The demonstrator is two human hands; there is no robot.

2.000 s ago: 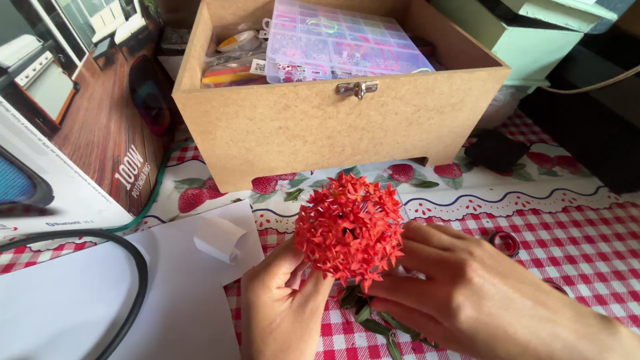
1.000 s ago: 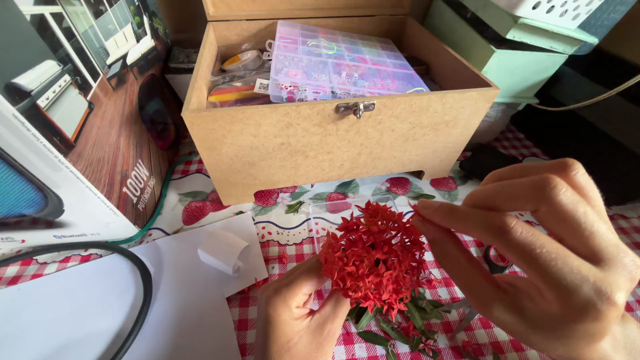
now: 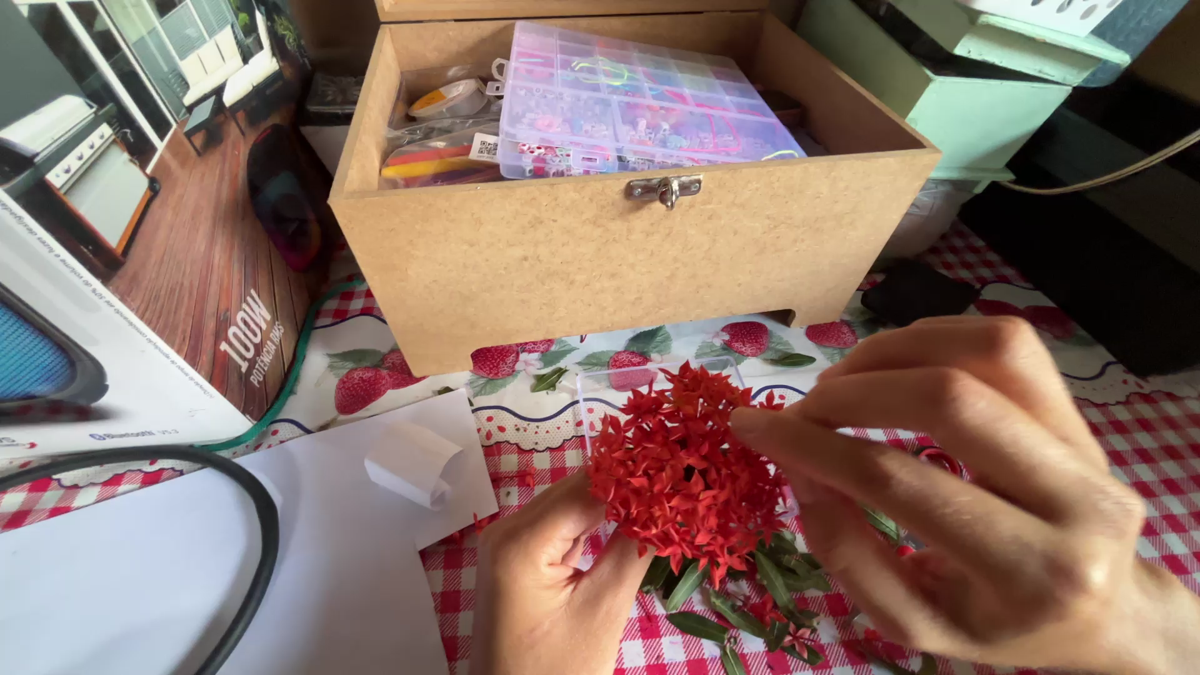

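A round cluster of small red flowers (image 3: pixel 689 473) is held up from below by my left hand (image 3: pixel 562 572), its thumb and fingers at the cluster's lower left. My right hand (image 3: pixel 966 497) is at the cluster's right side, thumb and index fingertips touching or nearly touching the outer blossoms; whether they pinch a blossom is hidden. Green leaves (image 3: pixel 741 614) and a few small red blossoms lie on the checked cloth beneath. Behind the flowers, a clear plastic tray or lid (image 3: pixel 586 394) shows partly.
A wooden box (image 3: pixel 609 262) with a metal clasp stands open behind, holding a clear bead organizer (image 3: pixel 647 103). At left are a printed speaker carton (image 3: pixel 187 281), white paper (image 3: pixel 347 562), a folded paper piece (image 3: pixel 412 464) and a black cable (image 3: pixel 267 525). Green containers (image 3: pixel 956 103) stand back right.
My right hand has risen from beside the flowers' base to their upper right, then moved in against the blossoms. My left hand still holds the cluster. More loose leaves show below.
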